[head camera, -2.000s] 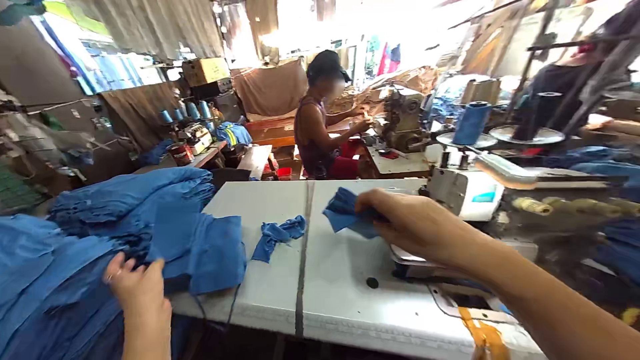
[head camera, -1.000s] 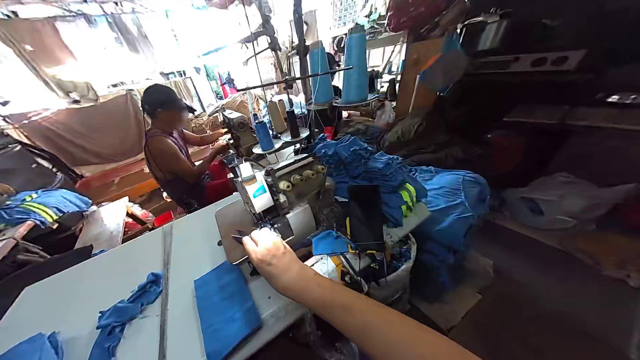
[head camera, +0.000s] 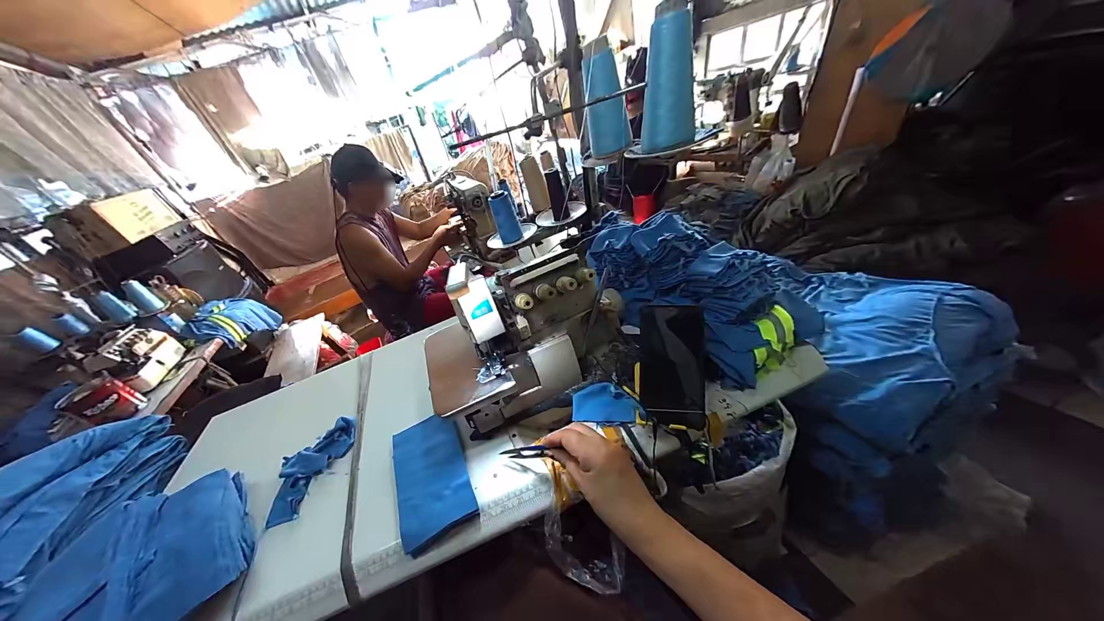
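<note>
My right hand (head camera: 591, 461) is closed on small thread snips (head camera: 528, 451), whose blades point left over the table's front edge. Just left of them a folded blue cloth piece (head camera: 434, 483) lies flat on the white sewing table (head camera: 332, 552). Behind the snips stands an overlock sewing machine (head camera: 509, 336). A twisted blue cloth strip (head camera: 310, 466) rests farther left, beyond the dark seam in the tabletop. Stacked blue fabric (head camera: 138, 552) fills the lower left. A small blue scrap (head camera: 604, 403) sits beyond my right hand. My left hand is out of view.
A dark phone (head camera: 672, 362) stands upright right of the machine. Behind it are piled blue garments (head camera: 690, 276). A white sack of scraps (head camera: 750, 509) is below the table's right end. Cones of blue thread (head camera: 668, 82) rise behind. A co-worker (head camera: 379, 241) sits at another machine.
The view has swung far to the right. My right hand, on blue cloth two seconds ago, now holds snips. A blue piece lies flat on the table. My left hand has left the view.
</note>
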